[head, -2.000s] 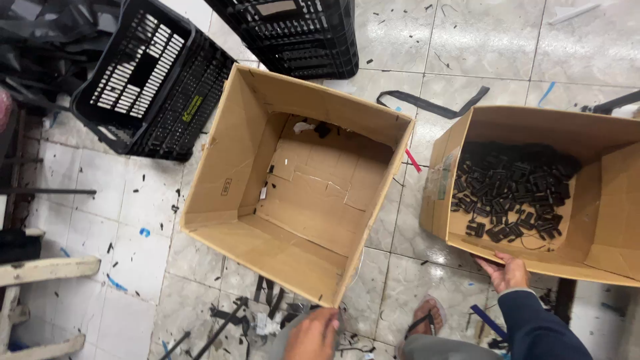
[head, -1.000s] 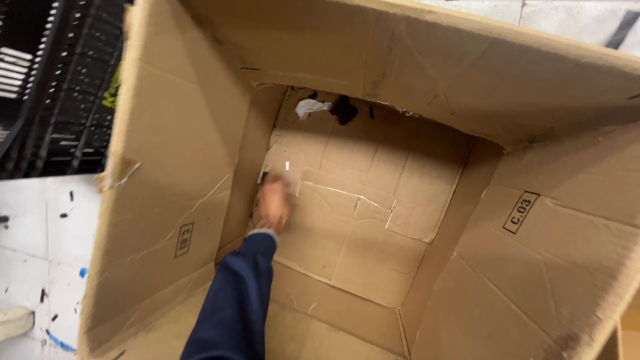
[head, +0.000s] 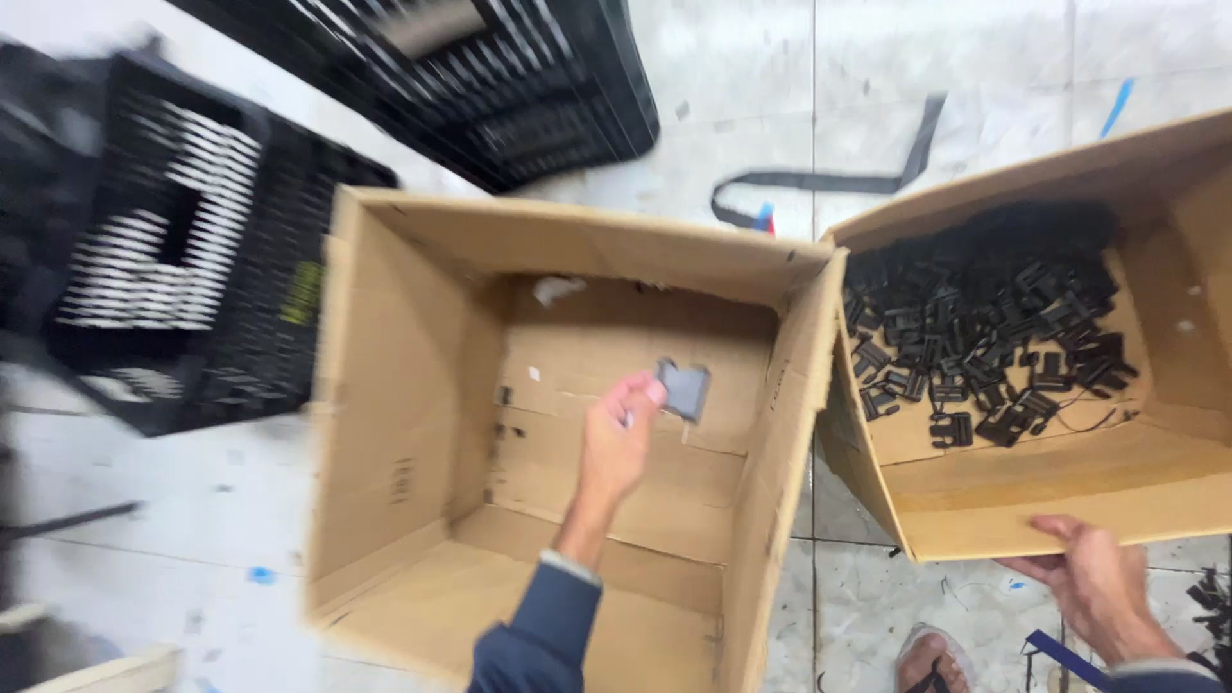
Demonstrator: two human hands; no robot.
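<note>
My left hand (head: 621, 433) is inside the left cardboard box (head: 385, 414), its fingertips on a small dark grey plastic piece (head: 685, 389), apparently a buckle, blurred by motion. A few dark bits and a crumpled white scrap (head: 558, 289) lie on that box's bottom. With its thumb over the rim, my right hand (head: 1092, 582) grips the near wall of the right cardboard box (head: 1059, 520). Many black plastic side-release buckles (head: 982, 337) are heaped in this second box, along its far and left parts.
Black plastic crates (head: 577, 106) stand beyond the left box, with another crate (head: 183, 241) tilted at the left. A dark strap (head: 828, 181) lies on the tiled floor behind the boxes. A sandaled foot (head: 934, 659) is below, near a blue strip (head: 1066, 658) and scattered scraps.
My left hand, low in the left box a second ago, now holds a dark piece. The dark item beside the white scrap no longer shows there. The view has swung back to include both boxes.
</note>
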